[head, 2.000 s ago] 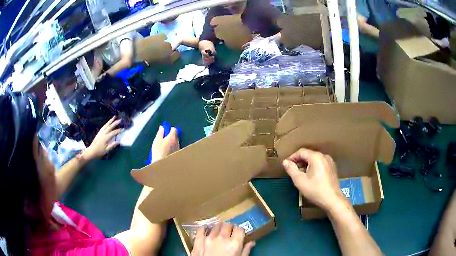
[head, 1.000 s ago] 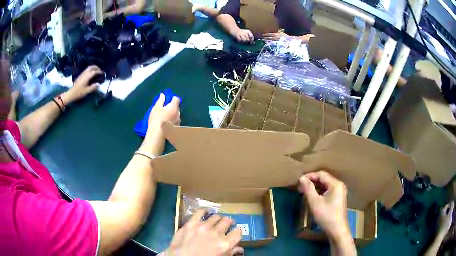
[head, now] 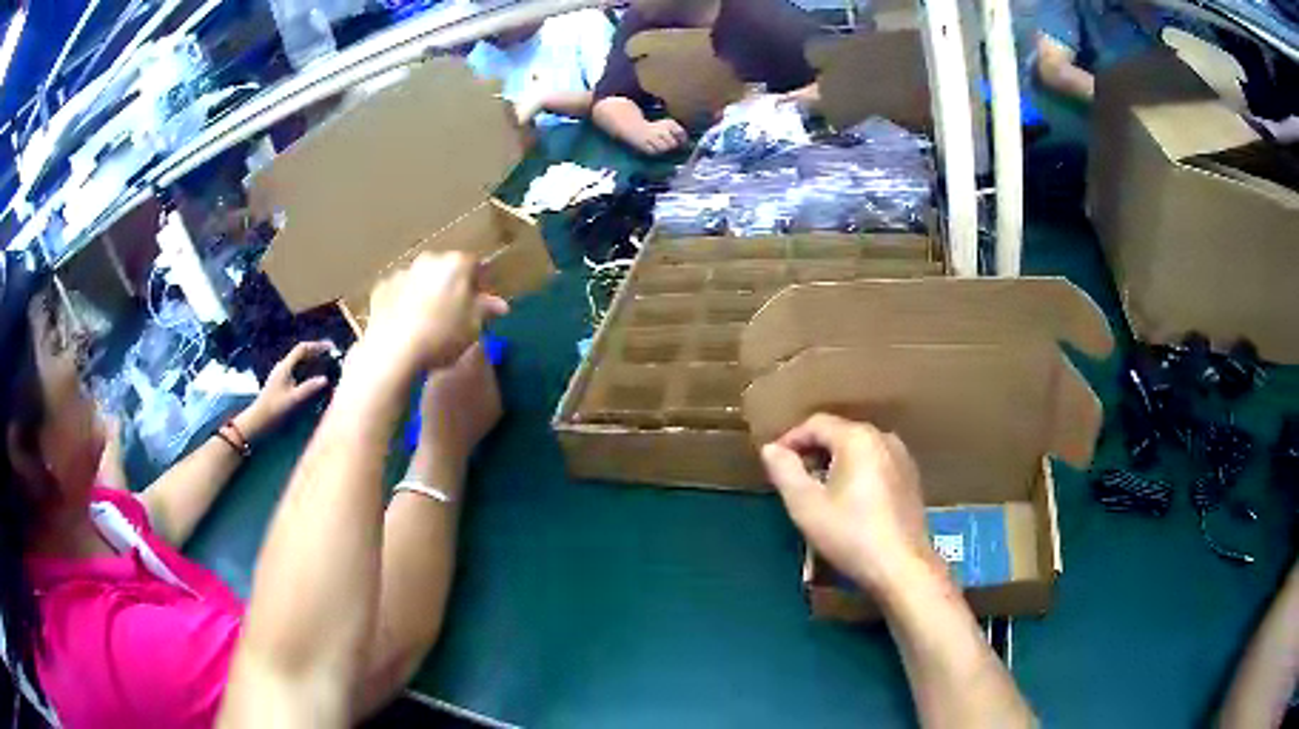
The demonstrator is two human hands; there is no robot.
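An open mailer box [head: 392, 178] is raised at the far left, over the neighbour's work area, with its lid standing up. My left hand [head: 430, 306] is closed on its near side; the box's inside is mostly hidden. A second open mailer box [head: 1029, 548] stands on the green bench in front of me. A blue instruction card [head: 983, 544] with a white QR square lies in it. My right hand [head: 855, 491] is in front of its raised lid, thumb and forefinger close together; whether it pinches something cannot be made out.
A brown partitioned tray [head: 655, 453] lies behind, with shiny bagged units [head: 798, 192] on its far end. Black adapters [head: 1190, 427] lie at right, near a shipping carton [head: 1190, 228]. A neighbour in pink [head: 143, 627] reaches in at left, arm close to mine. Pale posts [head: 976, 143] stand behind.
My left hand has carried the left mailer box from in front of me away to the far left. My right hand stays by the other box with its fingers still drawn together.
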